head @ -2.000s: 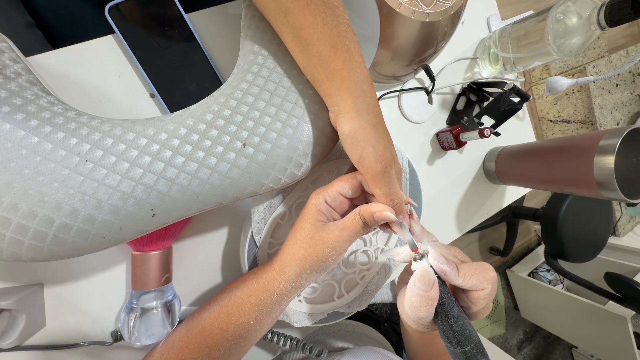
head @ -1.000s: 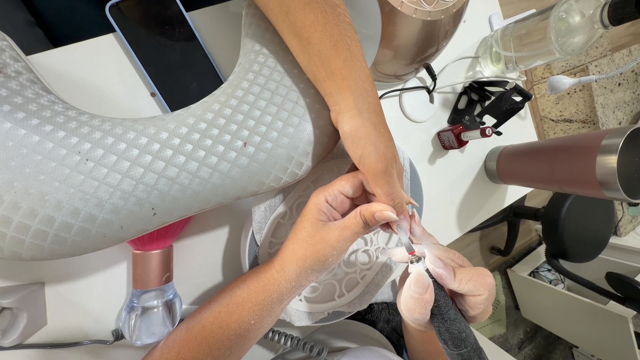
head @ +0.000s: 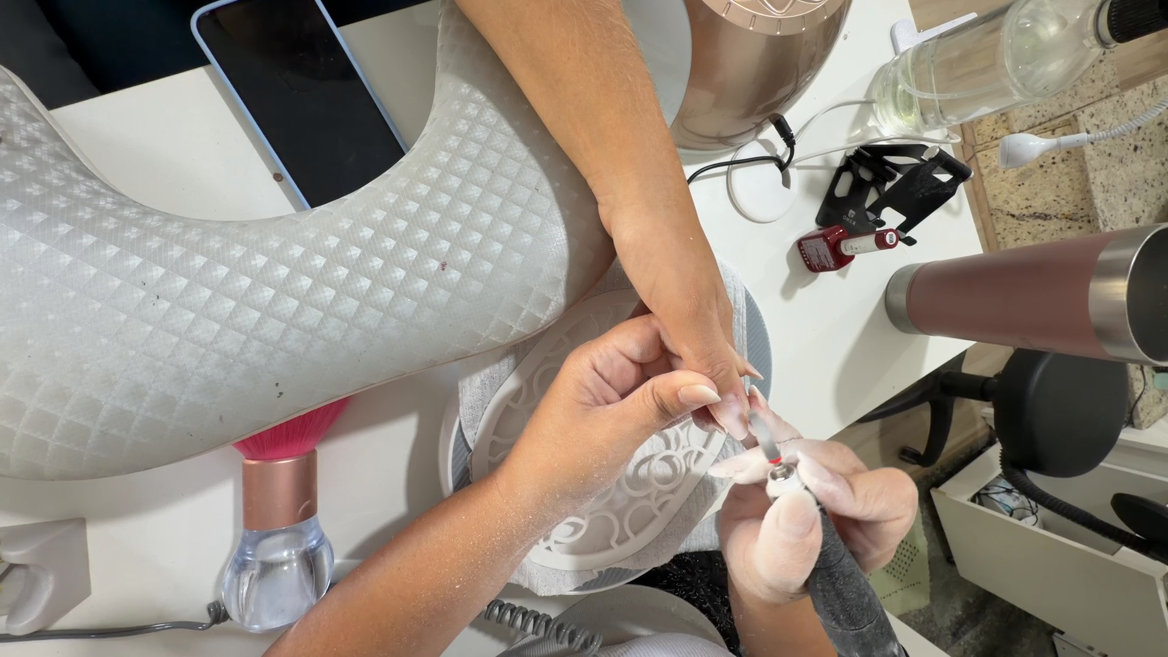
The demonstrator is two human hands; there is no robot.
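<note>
My left hand (head: 611, 392) grips the fingers of another person's hand (head: 684, 283), whose forearm lies over the end of a quilted, pale grey armrest cushion (head: 365, 274). My right hand (head: 812, 511), dusted with white powder, holds an electric nail drill handpiece (head: 844, 584) with a dark grey body. Its bit (head: 765, 438), with a red band, is at a fingernail of the held hand; whether it touches cannot be told. Beneath the hands is a nail dust collector with a white scrollwork grille (head: 584, 529), surrounded by grey cloth.
A smartphone (head: 301, 91) lies behind the cushion. A pink-bristled brush (head: 280, 529) is at lower left. To the right are a red nail polish bottle (head: 826, 249), a black folding stand (head: 885, 187), a pink tumbler (head: 1013, 292), a clear bottle (head: 995, 64) and a rose-gold nail lamp (head: 748, 73).
</note>
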